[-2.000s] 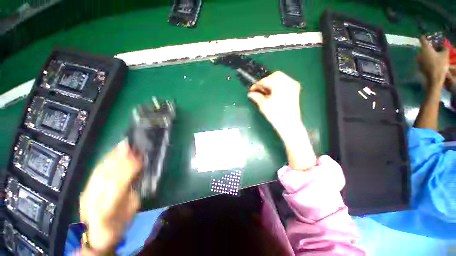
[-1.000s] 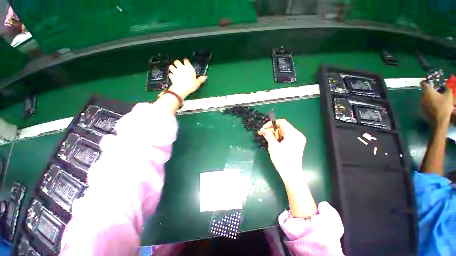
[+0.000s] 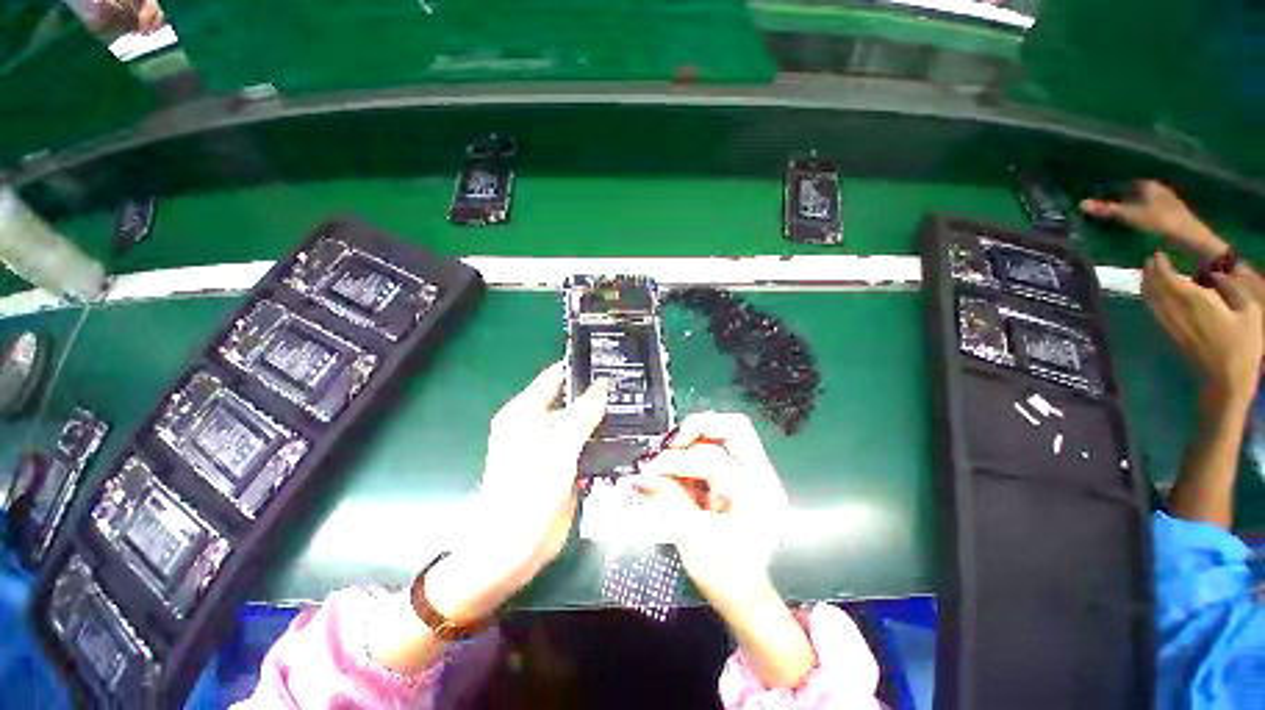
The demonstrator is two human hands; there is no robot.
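An open phone unit [image 3: 617,364] stands in the middle, its circuit board end away from me and its battery facing up. My left hand [image 3: 530,479] holds it by its left side and lower part. My right hand [image 3: 715,497] is at the phone's lower end with fingertips pinched; the tweezers cannot be made out clearly. White release paper [image 3: 620,519] lies below the phone, partly covered by my right hand. The dotted sheet [image 3: 641,580] is at the bench edge. A heap of small black parts [image 3: 760,358] lies right of the phone.
A black tray [image 3: 451,294] with several phones is at the left. Another black tray [image 3: 974,555] at the right holds two phones and small white strips [image 3: 1036,408]. Beyond the white edge [image 3: 527,272], phones lie on the green conveyor [image 3: 652,208]. Another person's hands [image 3: 1204,308] are at the far right.
My left hand has come back from the conveyor and now holds a phone unit on my side. My right hand has moved from the black heap down and left to the phone's lower end.
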